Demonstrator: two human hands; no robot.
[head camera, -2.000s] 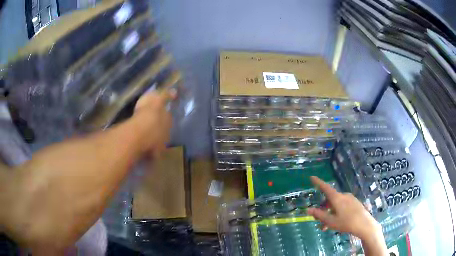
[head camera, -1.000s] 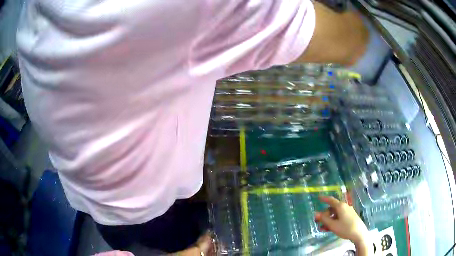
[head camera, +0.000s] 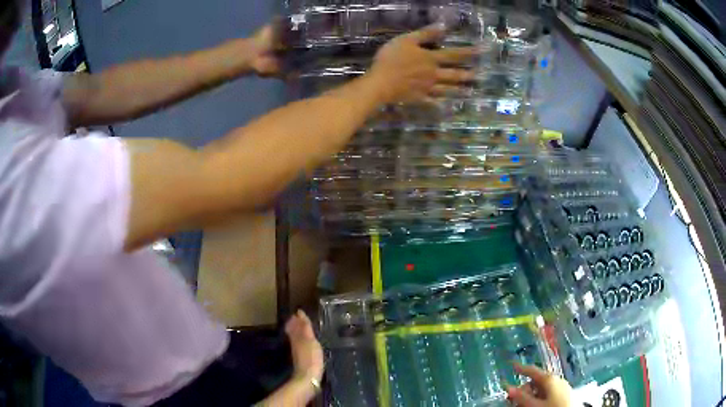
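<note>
A clear blister tray (head camera: 434, 350) lies over the green mat, with dark round parts in its upper row and see-through pockets below. My right hand (head camera: 541, 388) is at the bottom edge of the picture, over the tray's lower right part, fingers apart and partly cut off. A dark round part lies in the tray near its fingertips. My left hand (head camera: 305, 354) is upright beside the tray's left edge; whether it grips the edge cannot be told. No tool shows in either hand.
Another person's arms (head camera: 263, 159) reach in from the left, hands on a tall stack of clear trays (head camera: 430, 171). Tilted clear trays with black rings (head camera: 609, 254) stand at right. Part of a white hole tray (head camera: 591, 395) shows at bottom right. Cardboard (head camera: 236, 274) lies at left.
The other person has moved left, and more trays now top the back stack. My right hand is lower in the picture. My left hand shows more fully beside the tray.
</note>
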